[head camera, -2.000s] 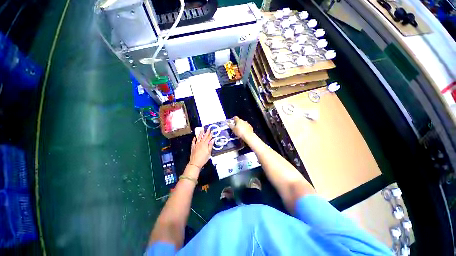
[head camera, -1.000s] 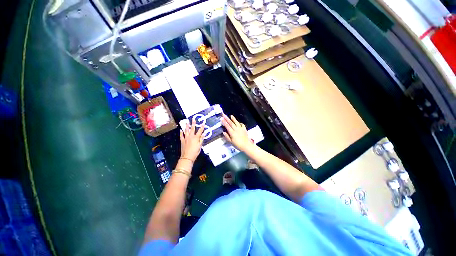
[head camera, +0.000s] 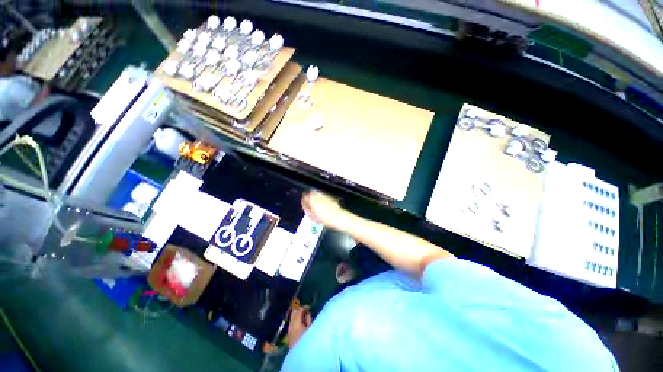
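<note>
The dark fixture (head camera: 246, 234) lies on the white bed of the machine, with two white rings with white blocks side by side in it. No hand touches it. My right hand (head camera: 315, 208) is at the far end of the white control panel (head camera: 301, 248); its fingertips are blurred. My left hand (head camera: 298, 322) is small and partly hidden at the panel's near end, beside a small orange part. I cannot tell whether either hand holds anything.
Cardboard sheets with rows of coiled cable assemblies (head camera: 229, 62) are stacked behind the machine. A cardboard sheet (head camera: 363, 138) bears a few parts. Another sheet (head camera: 487, 185) and a white parts tray (head camera: 578, 225) are at right. A small open box (head camera: 179, 276) stands beside the fixture. A person's sleeve (head camera: 18, 96) shows far left.
The view has turned to the right. Both hands have left the fixture and moved to the two ends of the control panel. The two rings stay in the fixture.
</note>
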